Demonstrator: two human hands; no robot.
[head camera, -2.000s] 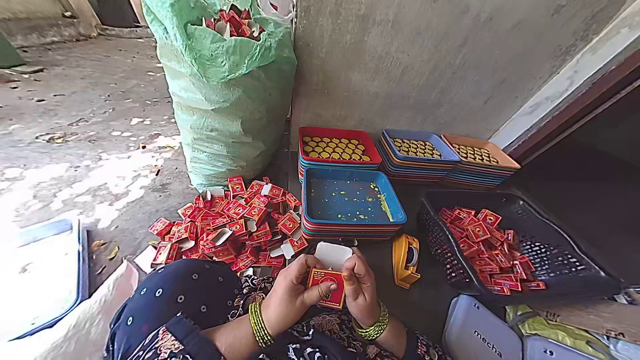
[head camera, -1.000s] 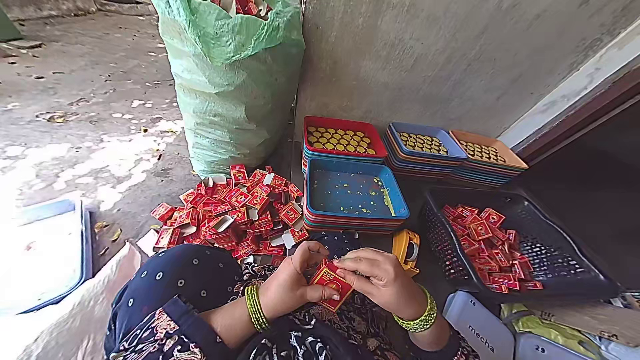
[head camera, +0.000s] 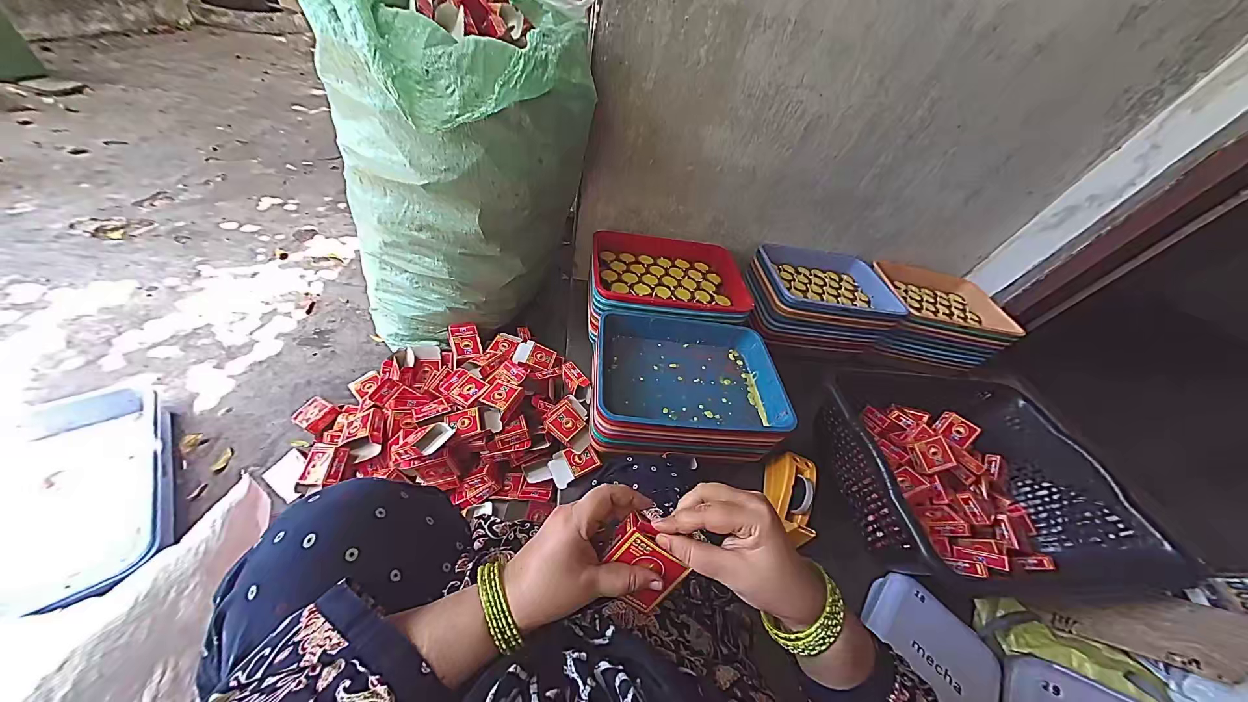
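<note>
Over my lap, my left hand (head camera: 575, 556) grips a small red cardboard box (head camera: 645, 564) with gold printing, its thumb across the front face. My right hand (head camera: 736, 546) pinches the top edge of the same box between thumb and fingers. The white flap does not show, and the inside of the box is hidden. A pile of similar red boxes (head camera: 463, 400), some with white flaps up, lies on the ground beyond my left hand. Past my hands stands a blue tray (head camera: 682, 375) with yellow residue, on top of a stack. A yellow tape dispenser or similar tool (head camera: 788, 497) lies beside it.
A green woven sack (head camera: 448, 175) of red boxes stands by the wall. Stacked trays in red (head camera: 673, 252), blue (head camera: 829, 263) and orange (head camera: 951, 283) hold round yellow-topped pieces. A black plastic basket (head camera: 1092, 487) with red boxes is at right. A pale tray (head camera: 83, 487) lies far left.
Two seconds ago the box's white flap stood up between my hands; now it is out of sight. The box has tilted, and my right fingers have moved onto its top edge.
</note>
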